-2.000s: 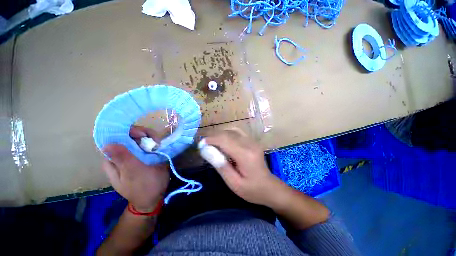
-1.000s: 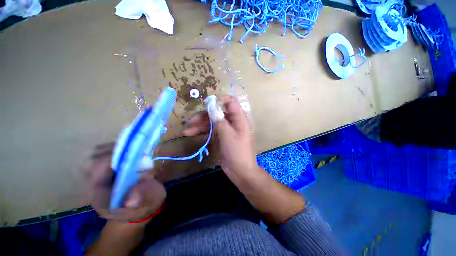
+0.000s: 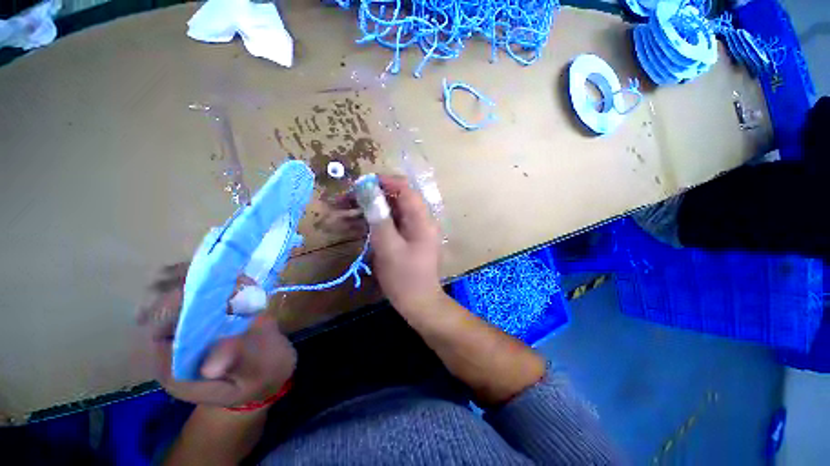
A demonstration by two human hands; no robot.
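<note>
A light-blue pleated covered ring (image 3: pixel 214 291) is held tilted, nearly edge-on, in my left hand (image 3: pixel 223 359) at the lower left. The white-taped thumb of that hand lies at the ring's hole. A blue cord (image 3: pixel 318 285) runs from the ring there, past a knot, up to my right hand (image 3: pixel 400 237). My right hand pinches the cord between finger and white-taped thumb. The right fingers are partly blurred. A small white nozzle (image 3: pixel 336 169) stands in the brown-speckled patch just beyond the hands.
A tangled blue cord pile (image 3: pixel 455 27) lies at the far edge, with one cord loop (image 3: pixel 469 104) nearer. A ring with cord (image 3: pixel 590 96) and stacked rings (image 3: pixel 672 45) are at the right. White cloth (image 3: pixel 244 27) lies far left. A dark-clothed person's limb (image 3: pixel 755 205) is at the right.
The ring has turned from face-up to nearly edge-on in my left hand. My right hand has moved up beside the nozzle and taken hold of the cord. The view has shifted right.
</note>
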